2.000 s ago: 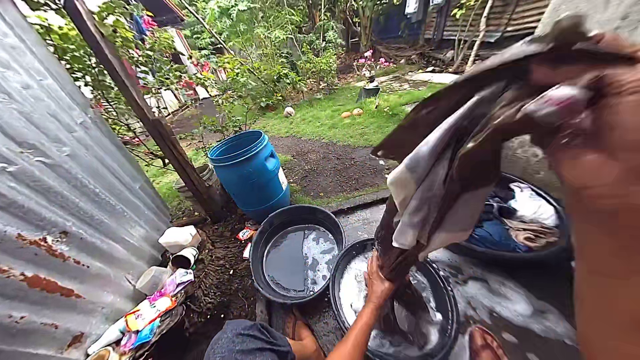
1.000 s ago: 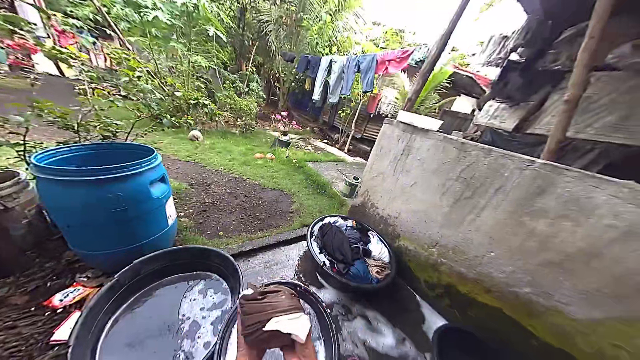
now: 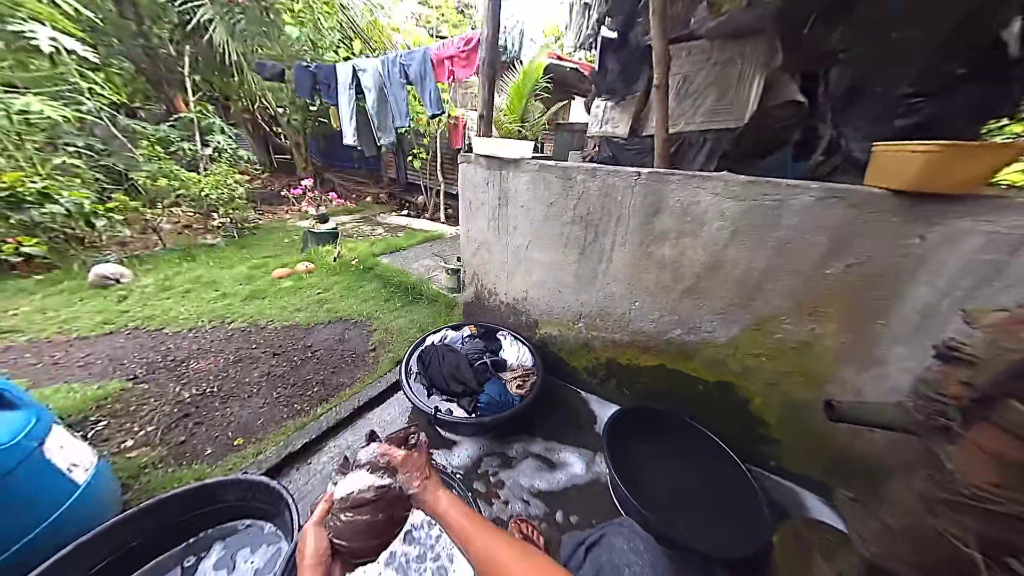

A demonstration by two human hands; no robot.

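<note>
A wet brown and white garment (image 3: 364,516), bunched up and soapy, is held between both hands over a black basin of suds (image 3: 424,544). My left hand (image 3: 316,538) grips its left side. Across its upper right side, my right hand (image 3: 412,468) is closed on the cloth, with suds on the fingers. Just beyond stands a black tub (image 3: 414,392) heaped with dark, white, blue and tan clothes. At the lower left, another black basin (image 3: 272,488) contains soapy water.
A dark basin (image 3: 684,480) sits at the right, near the mossy concrete wall (image 3: 720,256). Foam (image 3: 536,464) covers part of the wet concrete floor. The blue plastic barrel (image 3: 48,480) stands at the left. A pipe (image 3: 872,416) juts out at the right.
The garment hung stretched from a raised hand two seconds ago; now it is bunched low between both hands. The view has swung right.
</note>
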